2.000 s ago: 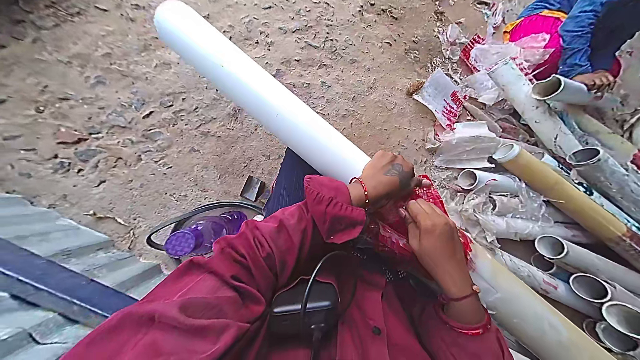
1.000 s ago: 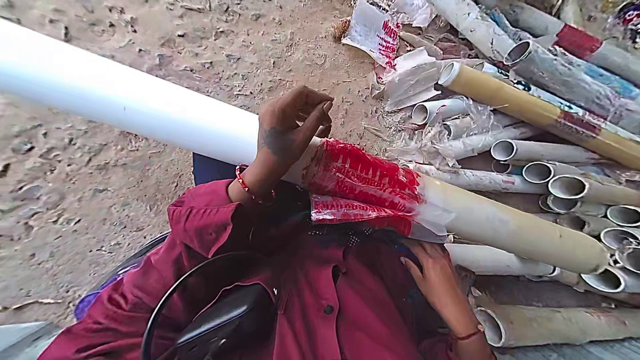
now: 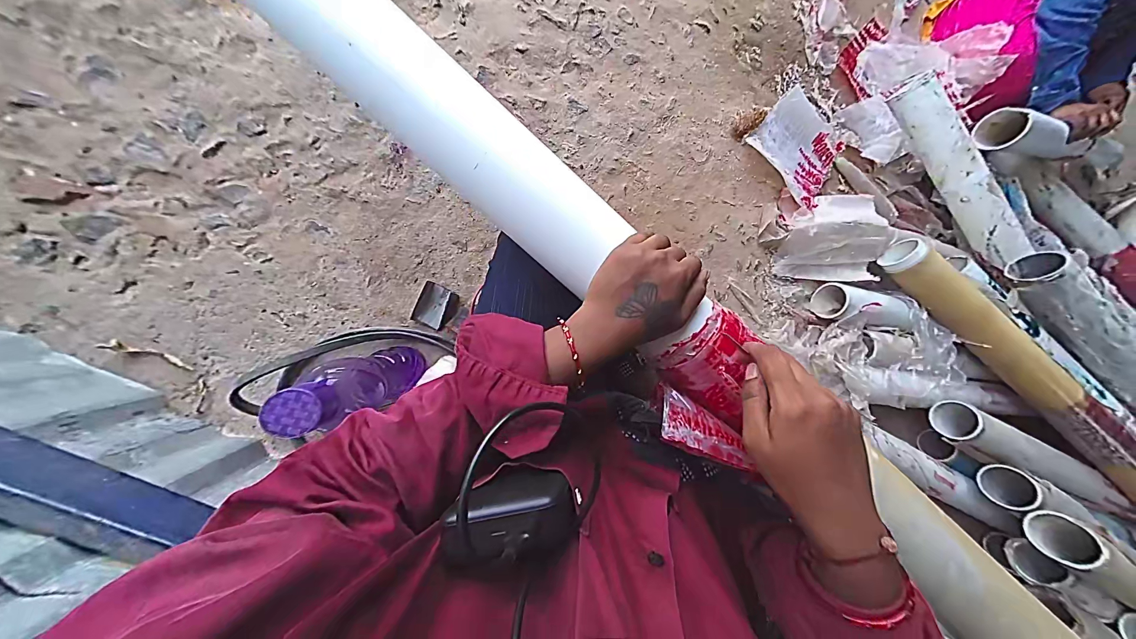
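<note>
A long plastic pipe [image 3: 479, 151], white at its upper part and cream at the lower right, lies diagonally across my lap. My left hand [image 3: 648, 288] is wrapped over the white part, just above a red printed plastic film [image 3: 710, 355] that surrounds the pipe. On the film's right side, my right hand [image 3: 799, 417] has its thumb and fingertips pinched at the film. A loose flap of the film [image 3: 701, 430] hangs below the pipe, toward my shirt.
Many used pipes [image 3: 994, 328] are piled at the right with torn plastic film [image 3: 799, 146]. A co-worker's hands [image 3: 1087, 120] touch a pipe at the upper right. A purple bottle [image 3: 342, 390], a black cable [image 3: 266, 377] and corrugated sheet [image 3: 71, 382] lie at the left.
One second ago my left hand was raised off the pipe and my right hand was low beside it; now both are on the pipe and film. The view has swung.
</note>
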